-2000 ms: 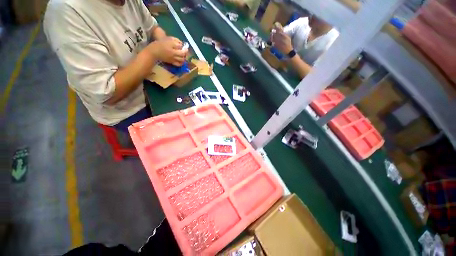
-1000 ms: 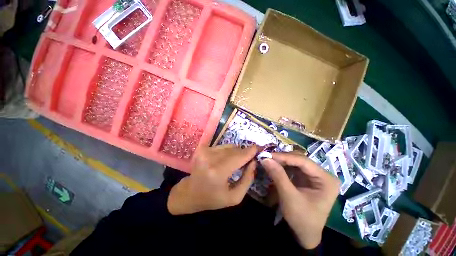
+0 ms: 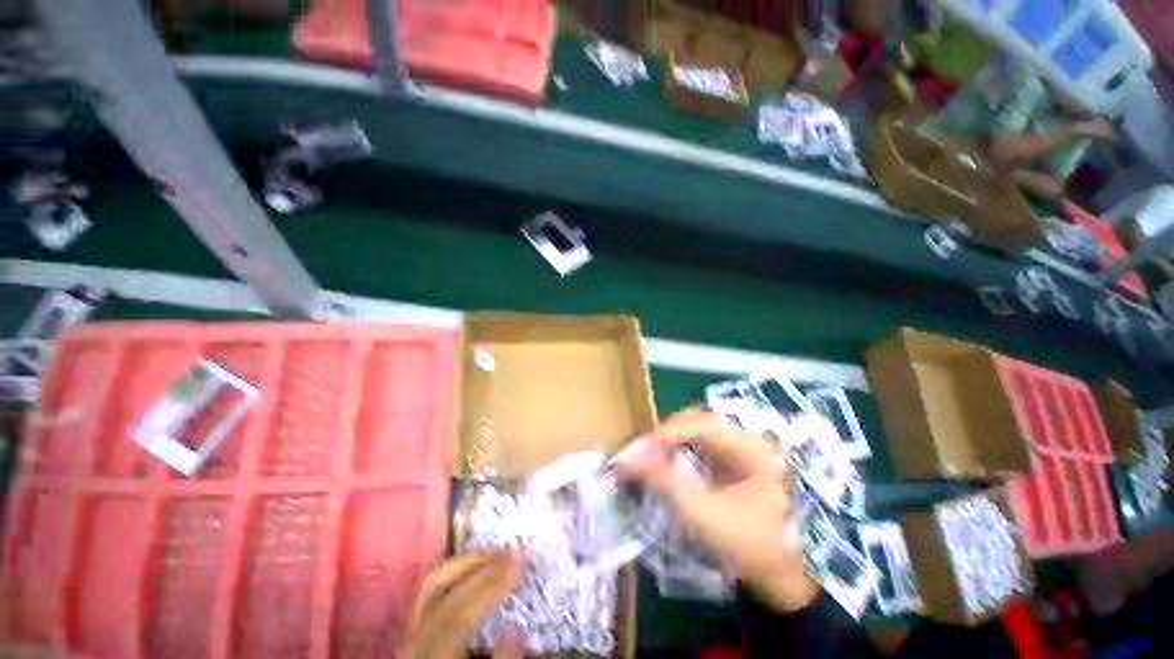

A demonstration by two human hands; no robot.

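Observation:
My right hand (image 3: 740, 509) holds a white frame (image 3: 599, 509) by its upper right part. The frame is blurred and hangs over the shallow carton of small white rings (image 3: 547, 599). My left hand (image 3: 470, 599) is lower left, over that carton's left side and partly cut off by the bottom edge. Blur hides whether it holds anything small. Beyond the shallow carton stands a deeper brown carton (image 3: 554, 386) with a white ring near its upper left corner.
A pink compartment tray (image 3: 406, 328) lies left, with a single white frame (image 3: 193, 415) across it. A frame pile (image 3: 818, 444) lies right of my right hand. Beyond are a grey post (image 3: 213, 206), the green belt (image 3: 438, 245), neighbouring cartons (image 3: 946, 418) and people's arms.
The view has swung right and up along the line. My hands, together at a small part before, are now apart. My right hand has taken hold of a white frame.

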